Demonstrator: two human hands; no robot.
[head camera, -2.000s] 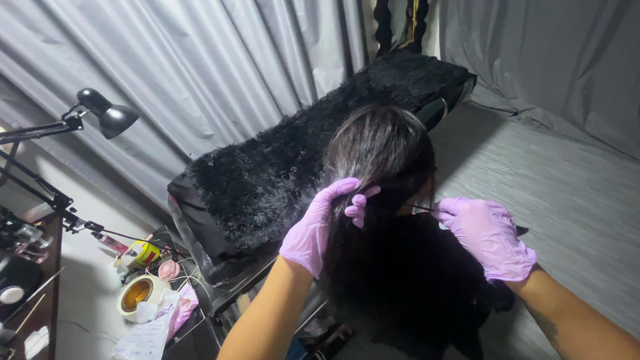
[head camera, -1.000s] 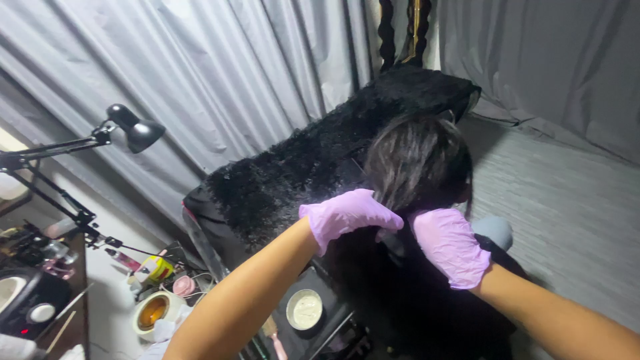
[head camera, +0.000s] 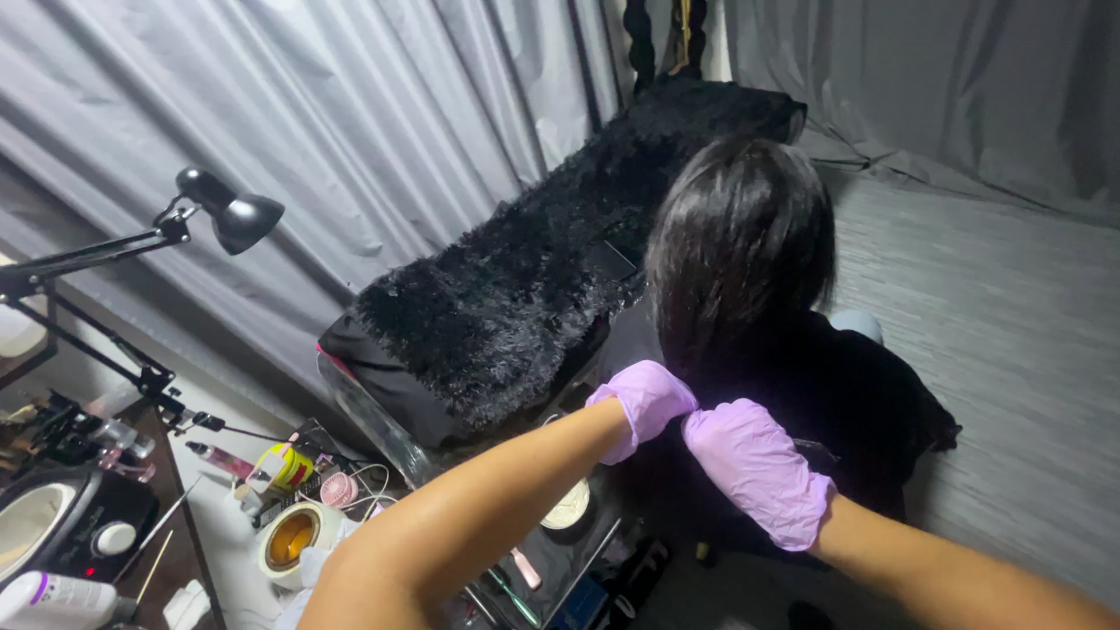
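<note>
A seated person with long dark hair (head camera: 744, 236) has their back to me and black cloth (head camera: 840, 402) over the body. Both my hands wear thin lilac gloves and meet low behind the person's back, just under the head. My left hand (head camera: 646, 407) is bent at the wrist, its fingers pointing right and hidden. My right hand (head camera: 757, 468) touches it, with curled fingers. Whether either holds the hair ends is not clear against the dark cloth. A thin dark item shows beside the right glove; I cannot tell what it is.
A bed with a black shaggy cover (head camera: 490, 332) stands behind, a dark flat object on it. At left are a black desk lamp (head camera: 245, 219), a wax warmer (head camera: 114, 534), a plastic bottle (head camera: 57, 604) and a tape roll (head camera: 293, 542). A bowl of white cream (head camera: 569, 506) sits below my left forearm.
Two seconds ago my hands were apart at the head, the left in the hair; now they are together lower down the back. The hair now hangs down.
</note>
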